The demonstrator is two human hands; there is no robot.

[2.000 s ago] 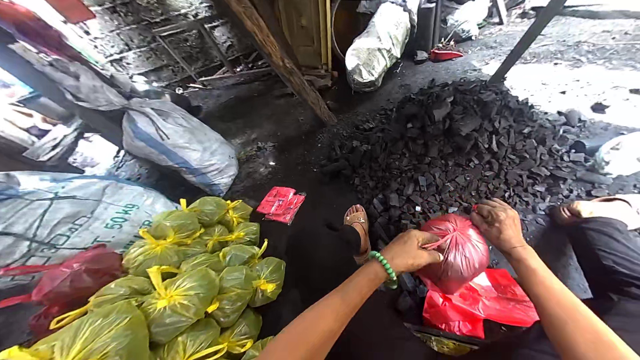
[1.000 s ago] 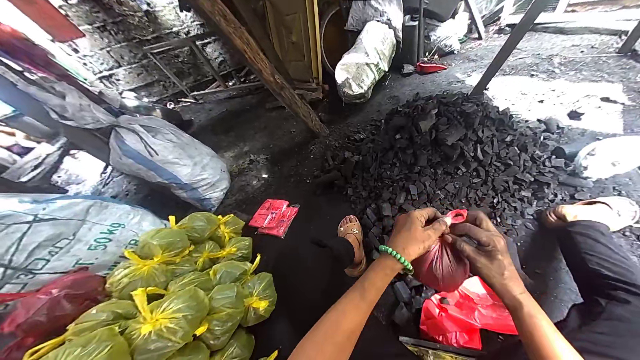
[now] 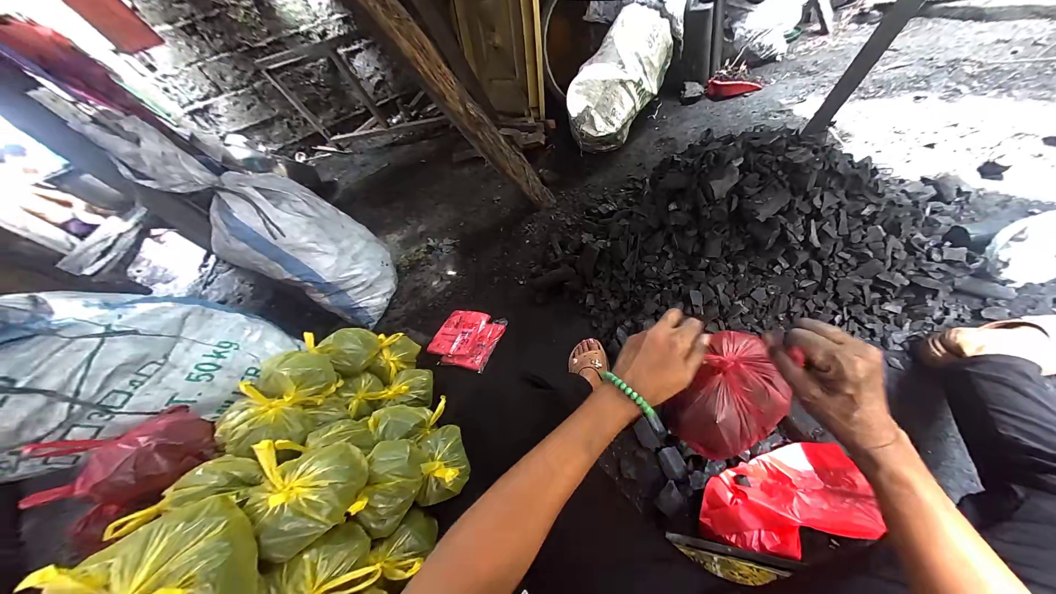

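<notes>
A filled red plastic bag, gathered at its top, rests on charcoal pieces between my hands. My left hand, with a green bead bracelet at the wrist, is closed at the bag's upper left and seems to grip one end of its top. On the other side, my right hand has its fingers curled around a bit of red plastic, the bag's other end. Just below lies a flat, bright red plastic bag. Dark charcoal is heaped beyond my hands.
Tied yellow bags and a red bag sit at lower left, beside woven sacks. A packet of red bags lies on the ground. A wooden post leans behind. A sandaled foot is near my left wrist.
My hands, close together at the bag's top one second ago, are now apart on either side of it. The bag's top is now drawn in tight.
</notes>
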